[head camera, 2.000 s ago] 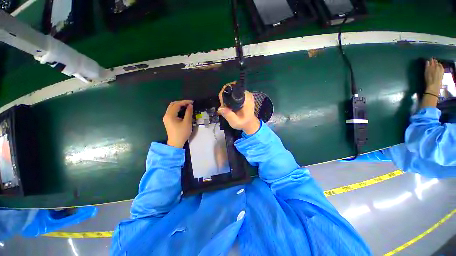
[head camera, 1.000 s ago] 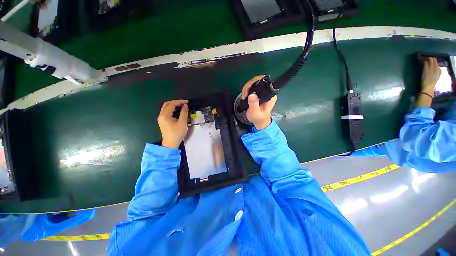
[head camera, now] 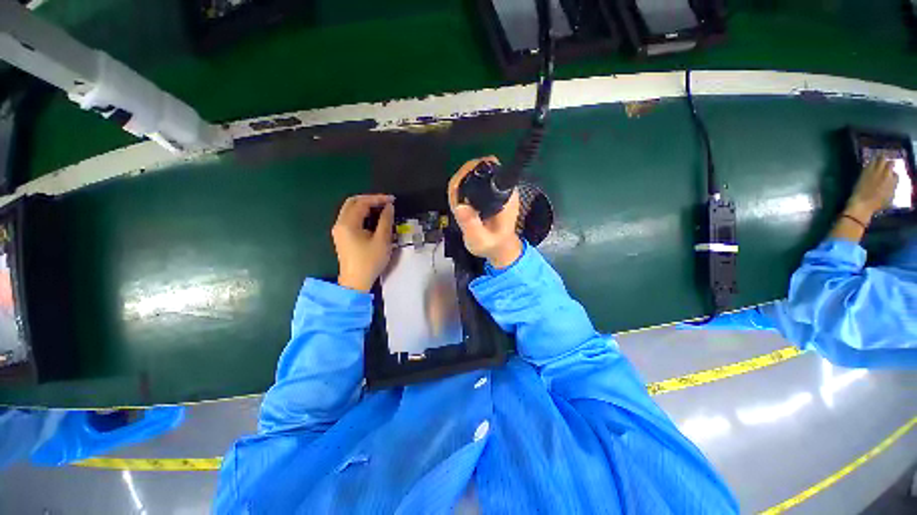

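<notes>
A tablet unit [head camera: 420,297] with a large silver-white plate lies in a black tray [head camera: 432,370] in front of me. Its circuit board [head camera: 422,227] with a yellow spot shows at the top end. My right hand [head camera: 487,223] grips a black electric screwdriver [head camera: 487,189] above the board's right end; its tip is hidden. My left hand [head camera: 362,241] rests at the tray's upper left corner, thumb and fingertips close together; whether they hold something small cannot be told. A round dark screw dish [head camera: 535,213] is partly hidden behind my right hand.
A slim black box with a white band [head camera: 717,247] and its cable lie at the right. Another person's hand [head camera: 875,187] works on a unit at far right. A tray [head camera: 40,292] stands at far left. A pale rail [head camera: 593,93] and white pipe arm [head camera: 131,96] border the back.
My right hand has moved the screwdriver left from over the screw dish to the board's right end, and the dish shows again. My left hand has stayed at the tray's corner.
</notes>
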